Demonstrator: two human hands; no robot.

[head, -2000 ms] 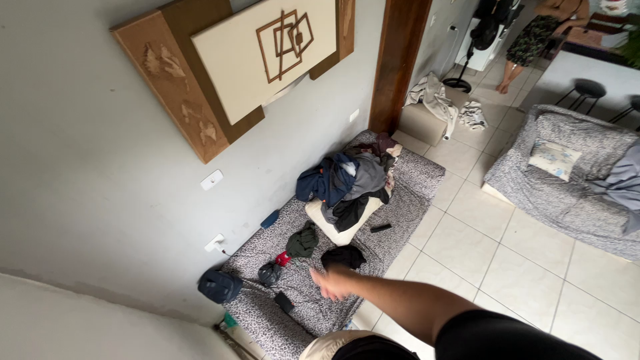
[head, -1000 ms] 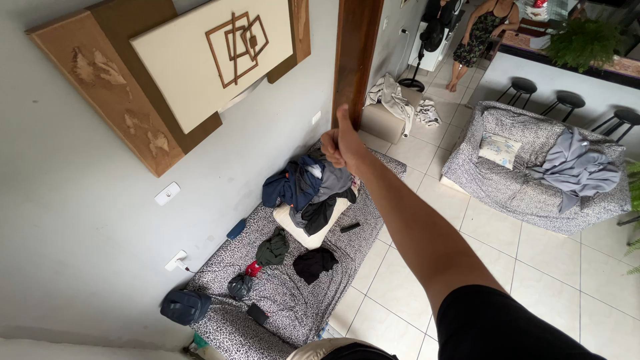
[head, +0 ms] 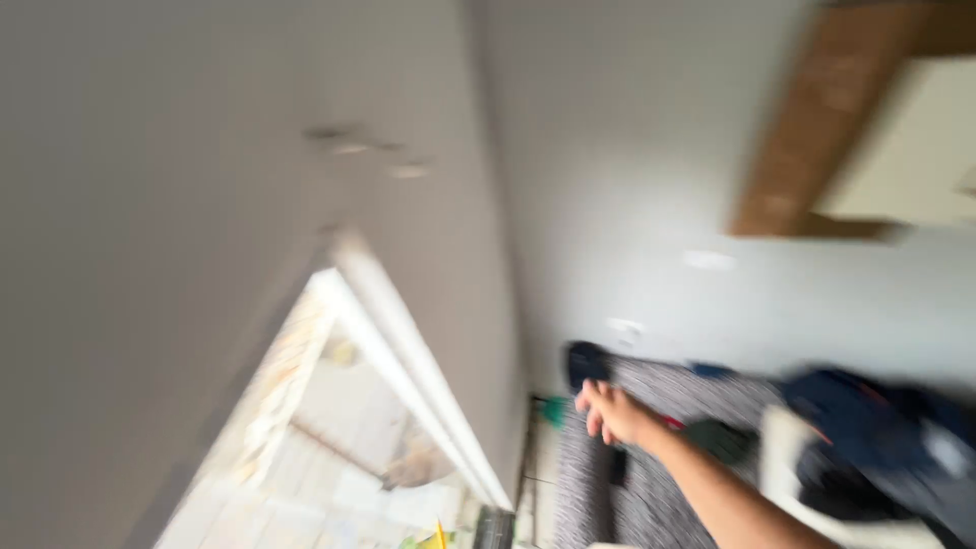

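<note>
My right hand (head: 610, 413) reaches in from the lower right on a bare forearm, blurred, with its fingers spread and nothing in them. In the picture it overlaps a sofa with a patterned cover (head: 648, 503), and its fingertips lie just below a dark cap-like item (head: 585, 366) at the sofa's corner. Whether it touches anything cannot be told. Beside the wrist lie a dark green cloth item (head: 720, 441) and a small red thing, partly hidden by the arm. My left hand is out of view.
Dark clothes (head: 877, 427) are heaped on a white cushion-like object at the right. A wooden wall panel (head: 820, 122) hangs above. A white-framed opening (head: 412, 358) stands at the left. A green object (head: 553, 412) sits by the sofa's end.
The view has swung far to the left, bringing in the white-framed opening. My right hand, with fingers held together and thumb raised a second ago, now has its fingers spread near the sofa's corner.
</note>
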